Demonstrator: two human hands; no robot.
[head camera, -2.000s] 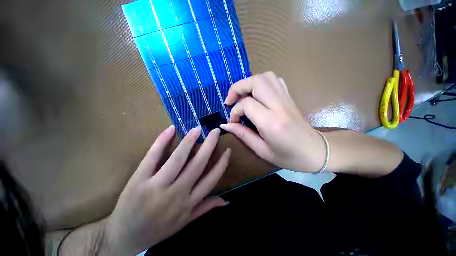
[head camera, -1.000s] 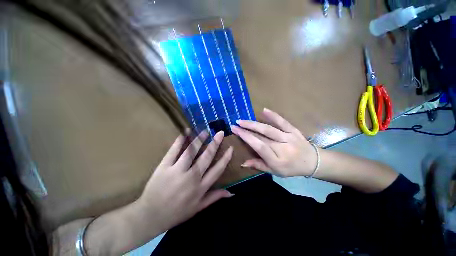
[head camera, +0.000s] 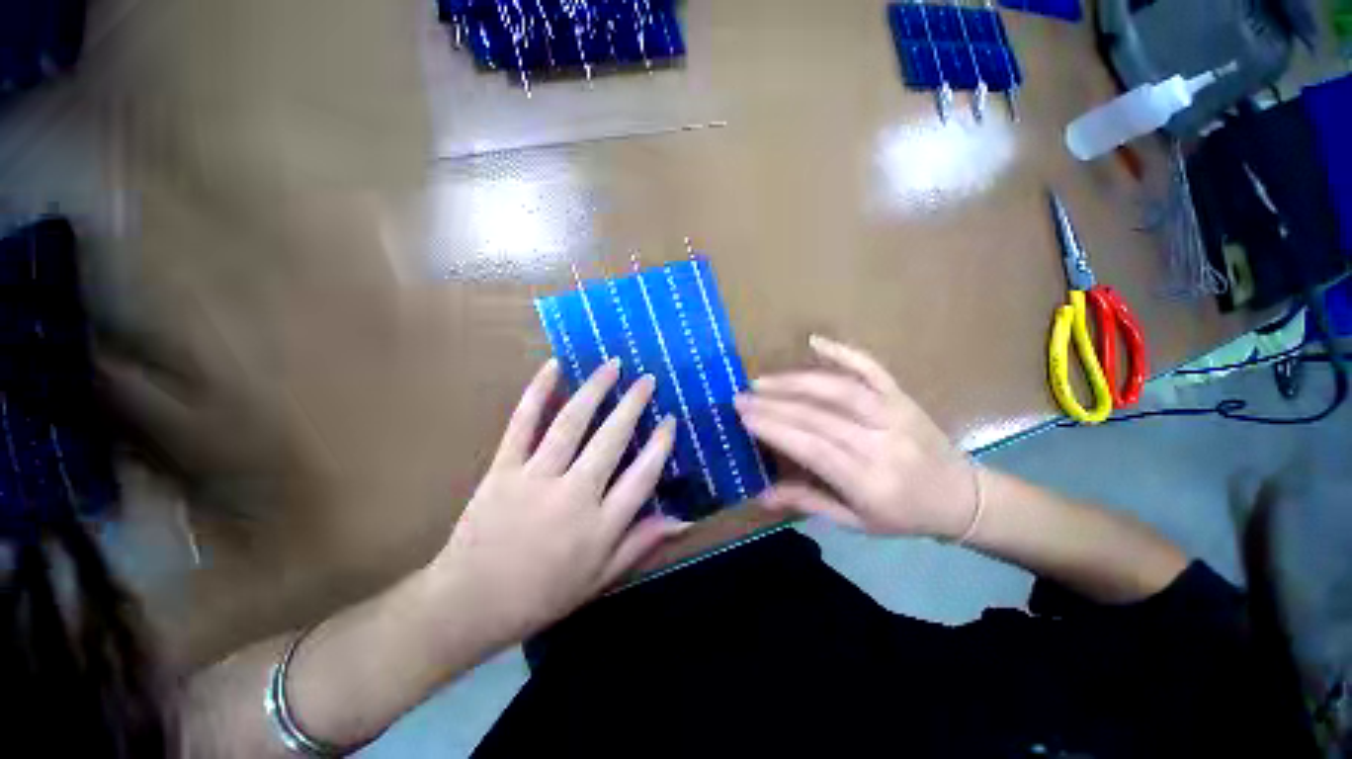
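A blue solar cell string (head camera: 690, 356) with thin silver lines lies on the brown tabletop in front of me, its ribbon ends sticking out at the far edge. My left hand (head camera: 571, 482) lies over its lower left part, fingers spread, nothing gripped. My right hand (head camera: 860, 445) touches its right edge with the fingertips, thumb low near the table edge. The lower left of the string is hidden under my left hand; a dark patch shows beside those fingers, but I cannot tell if it is the black piece.
Scissors (head camera: 1090, 326) with yellow and red handles lie right, below a white squeeze bottle (head camera: 1130, 119) and grey machine (head camera: 1208, 45). A stack of cell strings (head camera: 571, 33) is at the top, a smaller string (head camera: 956, 48) upper right, dark piles (head camera: 45, 371) at left.
The string now lies lower in view, nearer the table edge. The black square seen on it before is no longer clearly visible. My right fingers moved from beside the square to the right edge.
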